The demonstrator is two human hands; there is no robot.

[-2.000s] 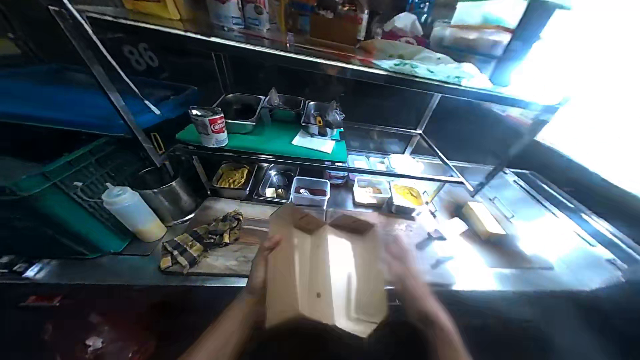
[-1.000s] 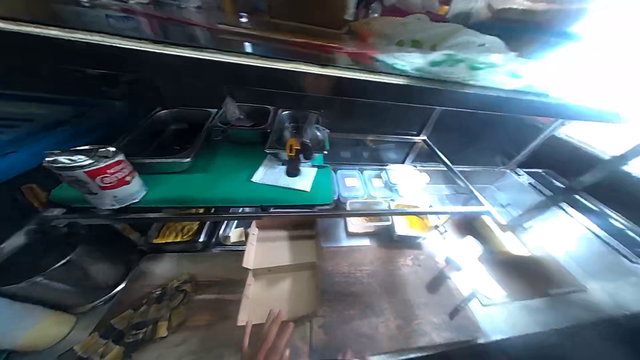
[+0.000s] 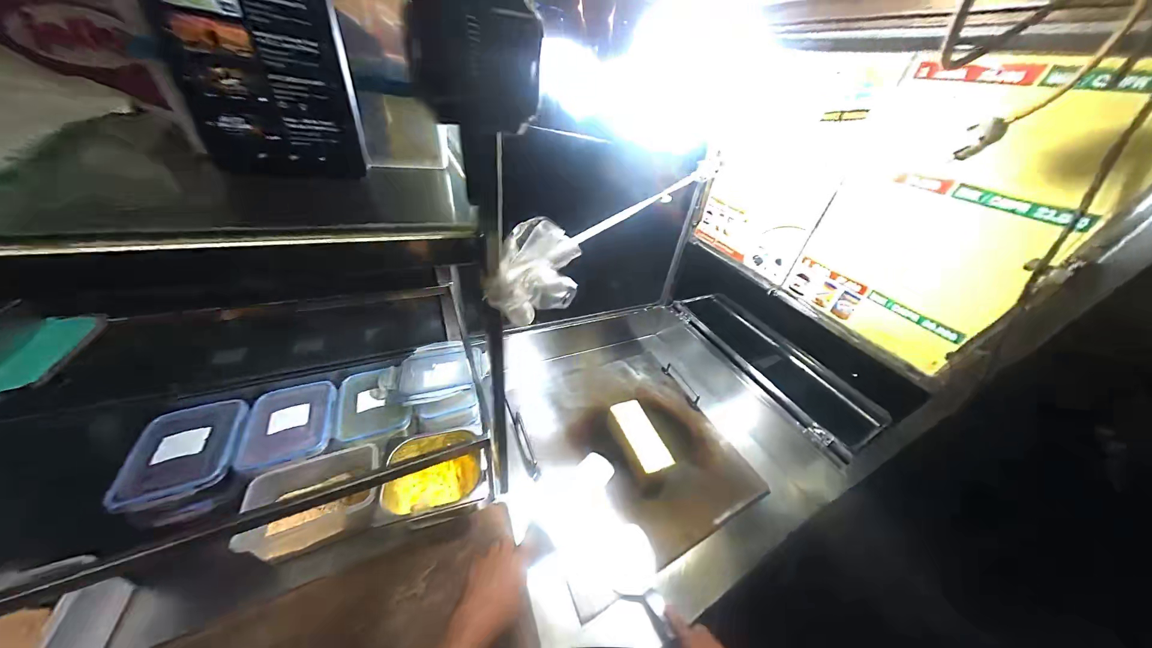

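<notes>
My left hand [image 3: 490,589], blurred, reaches over the right end of the brown board [image 3: 387,589], its fingertips near a dark handle [image 3: 538,543]; whether it grips it is unclear. At the bottom edge my right hand [image 3: 691,630] has its fingers at the dark handle of a metal tool [image 3: 655,616], partly cut off by the frame. Strong glare hides the tools' blades. Just beyond lies a brown-stained metal plate [image 3: 711,504] bearing a pale yellow rectangular block [image 3: 641,438]. Part of the open cardboard box [image 3: 25,625] shows at the lower left.
Lidded plastic containers [image 3: 288,421] stand behind a metal rail [image 3: 351,486], with a tub of yellow food [image 3: 432,481]. A dark upright post [image 3: 495,387] with a knotted clear plastic bag [image 3: 531,270] stands before me. A shelf edge [image 3: 243,238] crosses the upper left.
The cardboard box, held in my hands two seconds ago, was on the board one second ago and is now at the lower left. My hands are now at the tools; the view has swung right.
</notes>
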